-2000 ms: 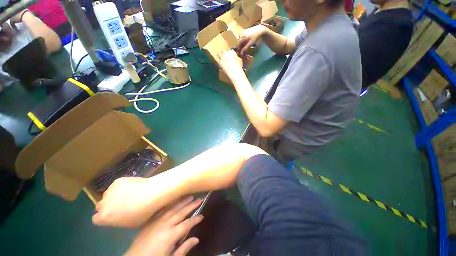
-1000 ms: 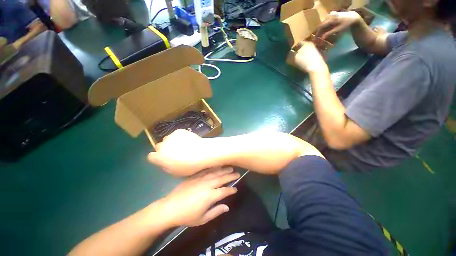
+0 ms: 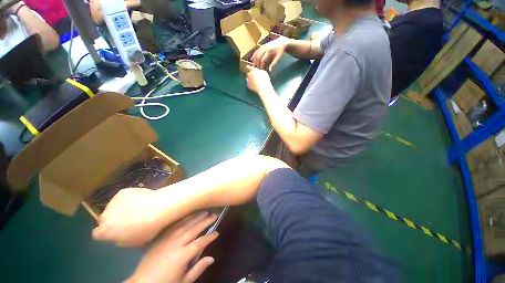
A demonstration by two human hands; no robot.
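A small brown cardboard box lies on the bench at the left, its lid with rounded flaps standing open. Black coiled cable lies inside, partly covered by my right hand. My right hand reaches across from the right and rests at the box's near edge. Its fingers are curled under and mostly hidden, so I cannot tell whether it grips anything. My left hand lies below my right forearm at the bench edge, fingers spread, holding nothing visible, cut off by the lower edge.
A white power strip, a tan roll, a looped white cord and a black unit with yellow edges are beyond the box. A person in grey works at another open box at the right. Blue shelving stands far right.
The view swung left and then back right. My hands and the box have kept nearly the same places relative to each other. The neighbouring person's hands moved at their box.
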